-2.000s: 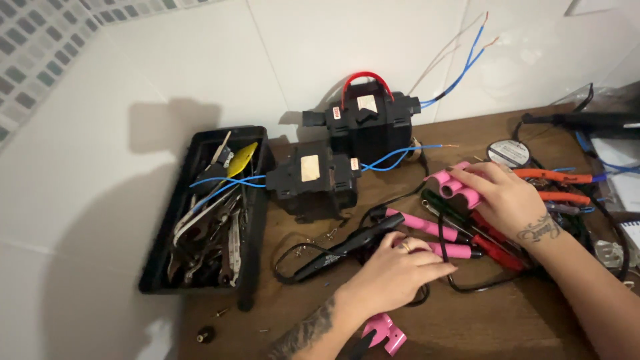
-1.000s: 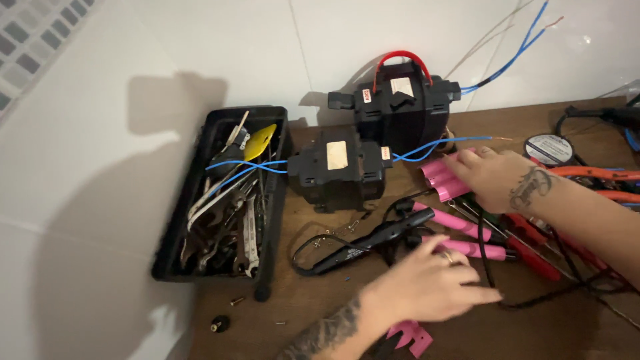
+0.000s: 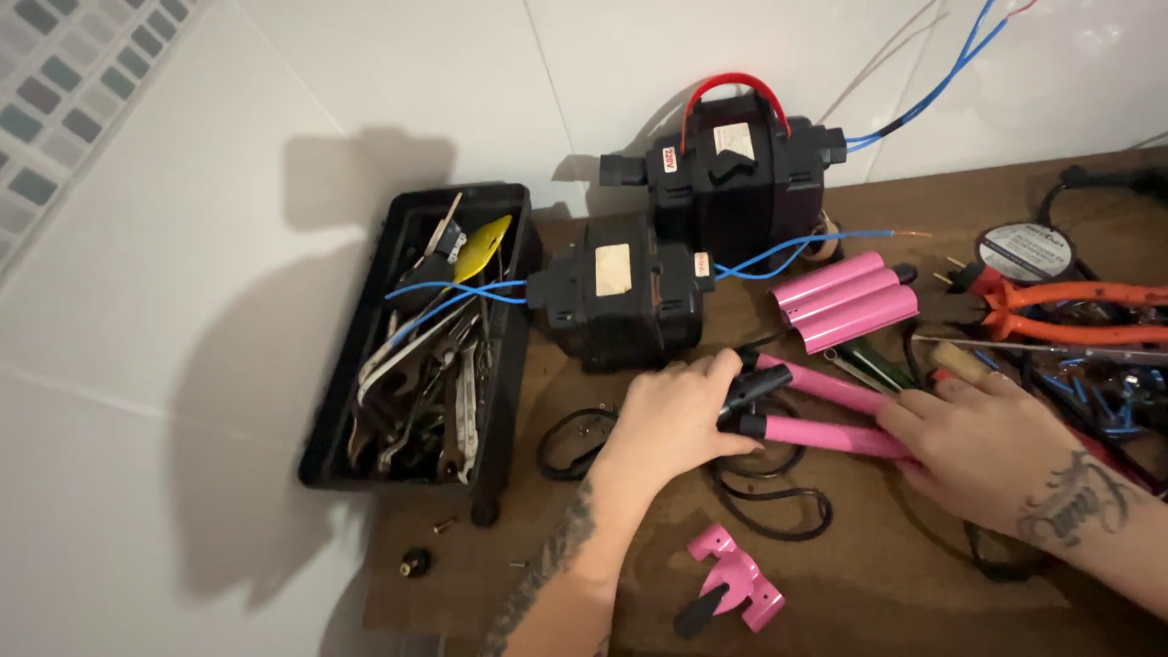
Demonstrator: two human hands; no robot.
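Observation:
My left hand [image 3: 671,415] is closed around a black tool with a dark cord [image 3: 762,388], whose end sticks out past the thumb. My right hand [image 3: 967,438] grips the right ends of two pink tubes [image 3: 826,436] with black tips, which point left toward my left hand. Above them on the wooden table lies a pink three-ridged metal piece [image 3: 847,301], touched by neither hand. A smaller pink bracket [image 3: 737,577] with a black part lies near the front. The undersides of both grips are hidden.
Two black cased transformers [image 3: 616,301] with blue wires stand at the back, beside a black tray of wrenches [image 3: 315,456]. Orange-handled pliers [image 3: 1077,297], a round labelled disc [image 3: 1024,252] and blue screws [image 3: 1095,392] lie right. A black cable [image 3: 776,529] loops between the hands; small screws [image 3: 444,526] lie front left.
My right hand has left the pink three-ridged piece and moved down to the pink tubes. My left hand has closed on the black tool, which lay on the table before.

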